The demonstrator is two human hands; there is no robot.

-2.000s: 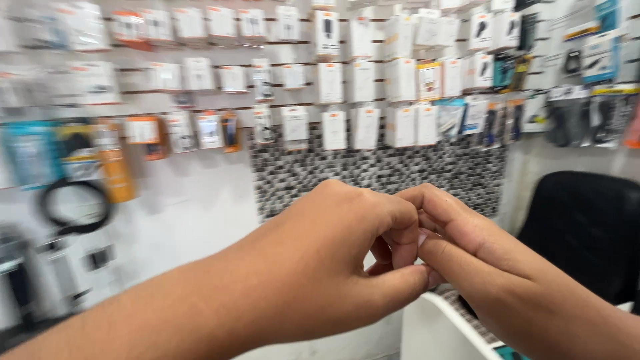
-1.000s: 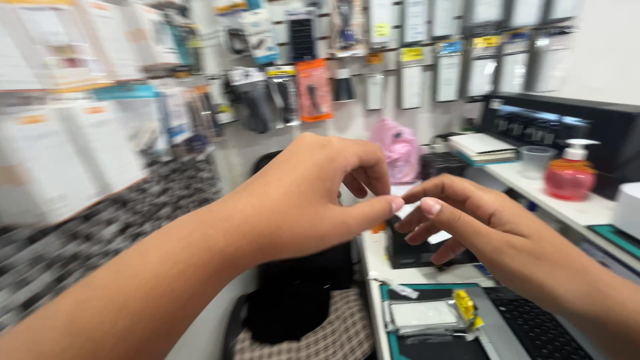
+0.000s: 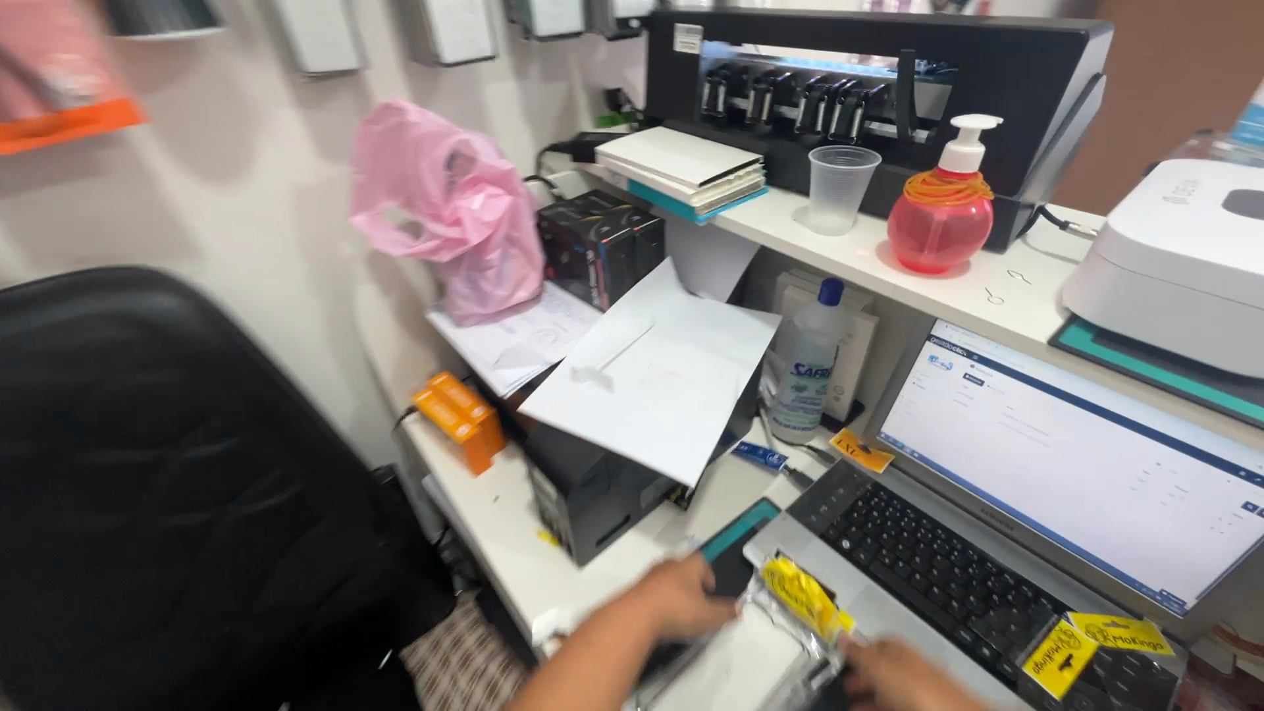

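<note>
My left hand (image 3: 681, 597), blurred, reaches over the desk at the left edge of a clear plastic package (image 3: 746, 657) with a yellow header tag (image 3: 805, 597). At the package's right side, my right hand (image 3: 894, 671) has its fingertips by the lower end of the tag; whether they grip it is not clear. The package lies on a dark mat with a teal edge (image 3: 741, 528), in front of an open silver laptop (image 3: 938, 558). More yellow tags (image 3: 1096, 647) rest on the laptop's lower right corner.
A black printer (image 3: 602, 494) topped with white paper (image 3: 662, 370) stands behind my left hand. Near it are an orange box (image 3: 459, 420), a pink plastic bag (image 3: 459, 217) and a bottle (image 3: 805, 365). The shelf (image 3: 869, 262) holds a red pump bottle (image 3: 938, 222) and a plastic cup (image 3: 839, 188). A black chair (image 3: 188, 474) is at left.
My hands, close together in the air in the earlier frames, have come down to the package on the desk and moved apart. The view has turned right and down from the wall display.
</note>
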